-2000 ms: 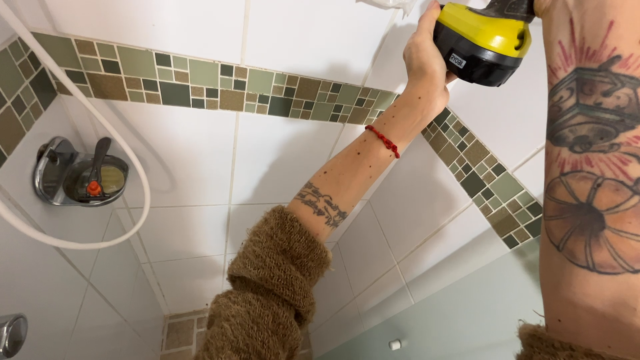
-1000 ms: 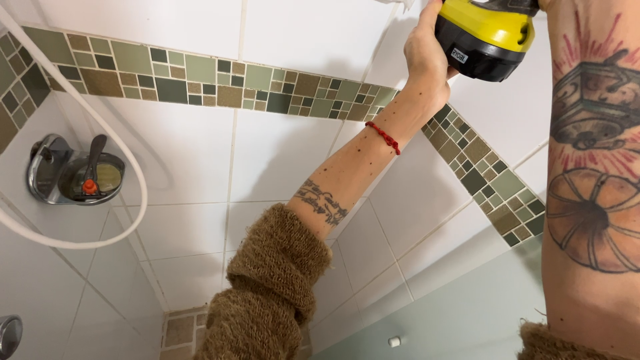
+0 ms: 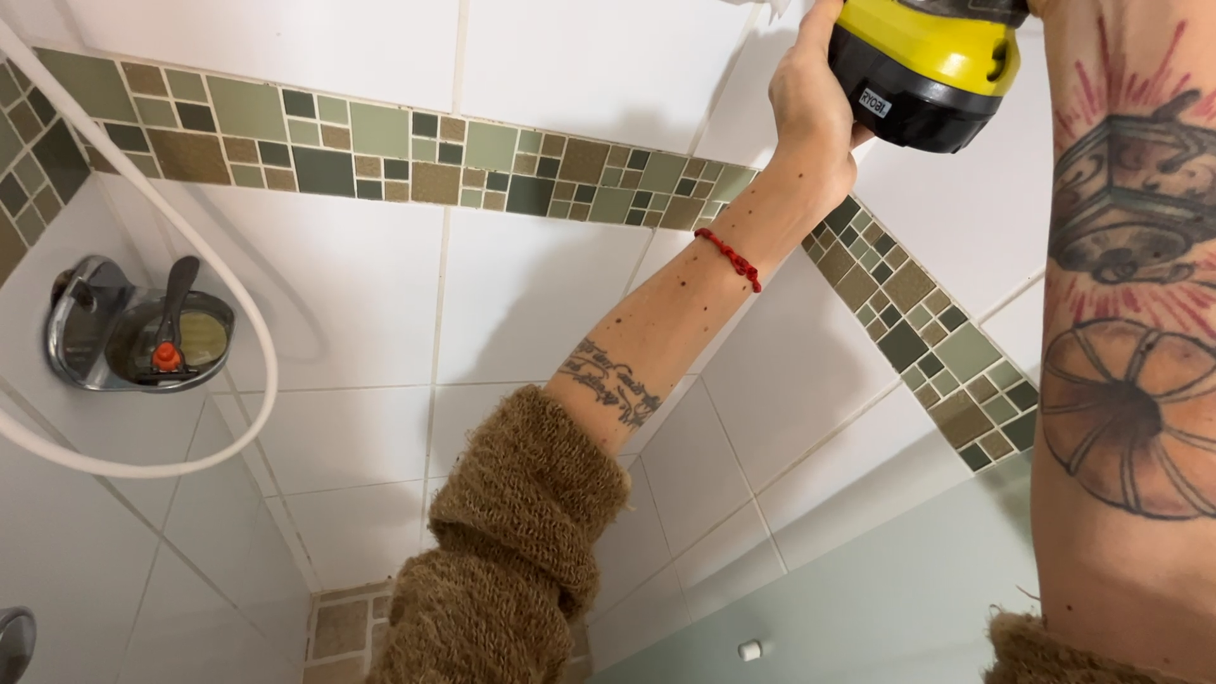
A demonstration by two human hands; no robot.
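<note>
A yellow and black Ryobi cordless power tool (image 3: 921, 71) is at the top right; only its lower body and battery base show, and its working end is outside the view. My left hand (image 3: 815, 100), with a red string bracelet at the wrist, reaches up beside the tool's left side. Its fingertips are cut off or hidden, so its hold is unclear. My right forearm comes up along the right edge, and only a sliver of my right hand (image 3: 1038, 8) shows by the tool's top. A scrap of whitish material (image 3: 774, 6) sits at the top edge, left of the tool.
White wall tiles (image 3: 546, 294) with a mosaic band (image 3: 437, 180) meet in a corner. At left, a chrome soap dish (image 3: 171, 380) holds a razor (image 3: 174, 313) and soap (image 3: 202, 336); a white shower hose (image 3: 266, 342) loops before it. A pale glass panel (image 3: 855, 589) lies low right.
</note>
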